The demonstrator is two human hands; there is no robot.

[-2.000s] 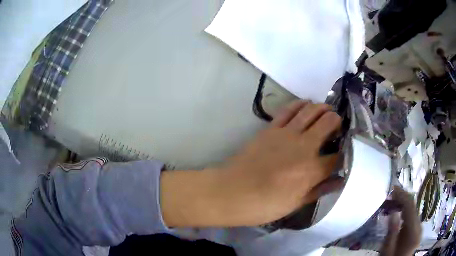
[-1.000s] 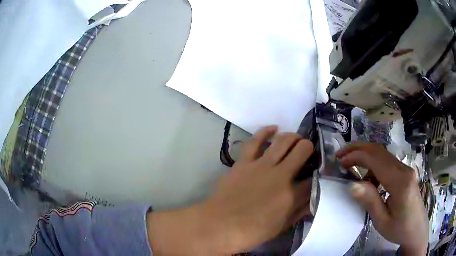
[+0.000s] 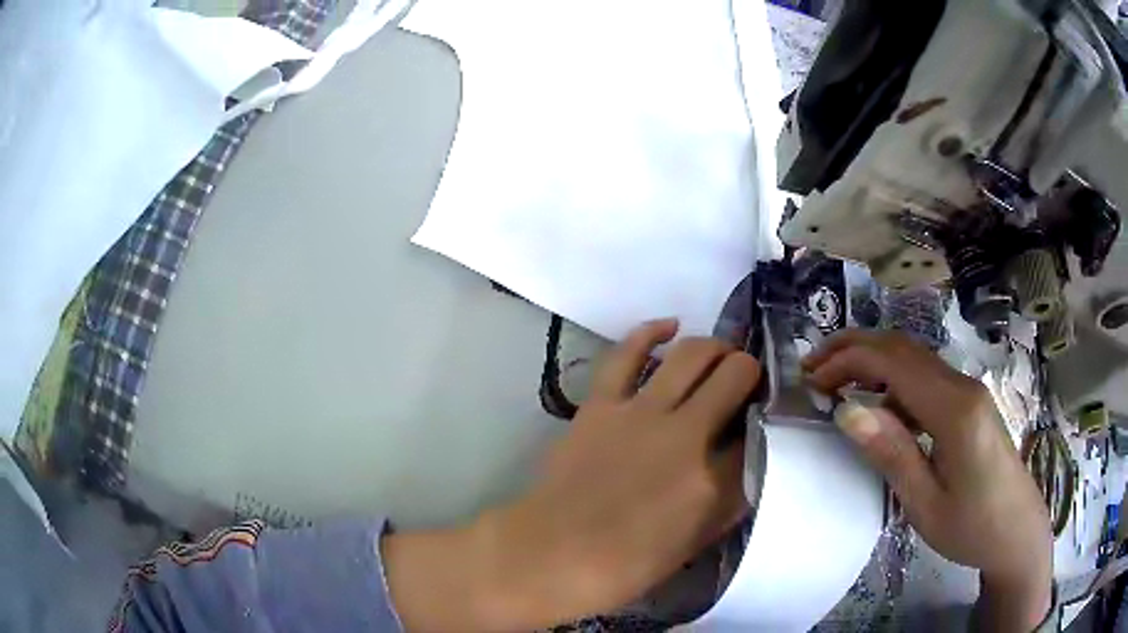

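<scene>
A large white cloth panel point(image 3: 606, 148) with a curved cut-out lies flat on the table, its right edge running to the needle area. A white band point(image 3: 810, 519) hangs from the metal folder point(image 3: 798, 390) and curves toward the wearer. My left hand point(image 3: 619, 458) lies bent at the folder's left side, near the panel's lower edge; its fingertips are partly hidden. My right hand point(image 3: 928, 433) is at the folder's right side, with thumb and forefinger close together at the metal. Whether they pinch anything is unclear.
The cream sewing machine head point(image 3: 952, 136) stands at upper right. A dark curved loop point(image 3: 555, 371) is left of the folder. Plaid cloth point(image 3: 149, 291) and white pieces point(image 3: 74, 148) lie at far left. Looped handles point(image 3: 1051, 476) and scraps are at right.
My right hand has come up from the lower right to the folder. My left hand stays beside the folder. The view has shifted, showing more of the machine head.
</scene>
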